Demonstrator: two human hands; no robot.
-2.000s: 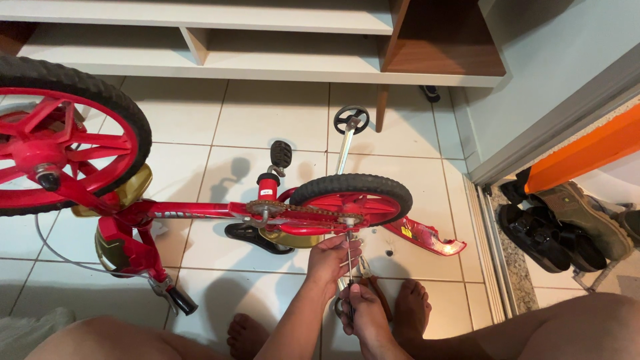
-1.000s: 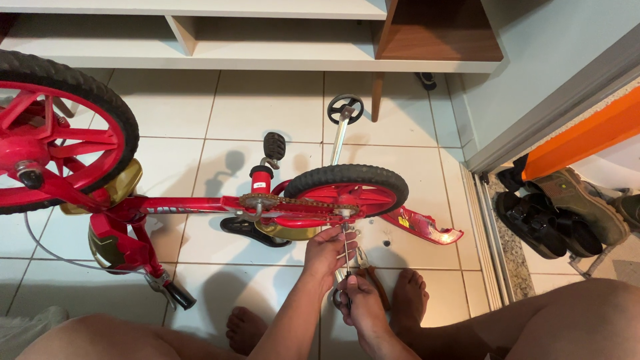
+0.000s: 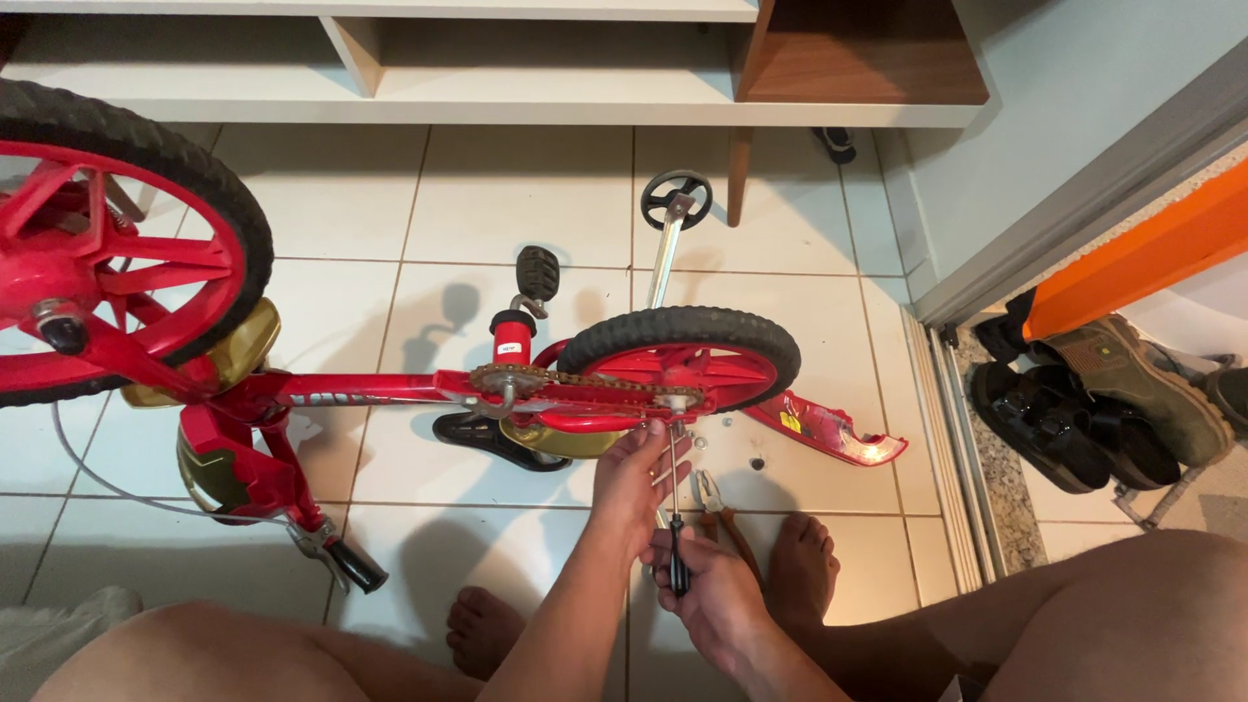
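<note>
A red child's bicycle [image 3: 361,387] is upside down on the tiled floor, its chain [image 3: 585,385] exposed beside the rear wheel [image 3: 682,361]. My right hand [image 3: 707,585] grips the black handle of a screwdriver [image 3: 678,556], whose long shaft points up to the axle area of that wheel. My left hand [image 3: 634,483] is at the frame just below the axle, fingertips near the screwdriver's tip; whether it pinches a small part cannot be told. A training wheel [image 3: 677,200] on a metal arm extends behind the rear wheel.
Combination pliers [image 3: 717,507] lie by my right foot. A red plastic chain guard [image 3: 838,434] and small parts rest on the floor beyond. A white shelf unit [image 3: 546,112] spans the top. Shoes [image 3: 1121,409] stand at right beside the door track. The front wheel [image 3: 127,244] is at left.
My right hand has turned and shifted slightly, and the screwdriver's black handle now shows plainly in it. My left hand stays by the rear axle.
</note>
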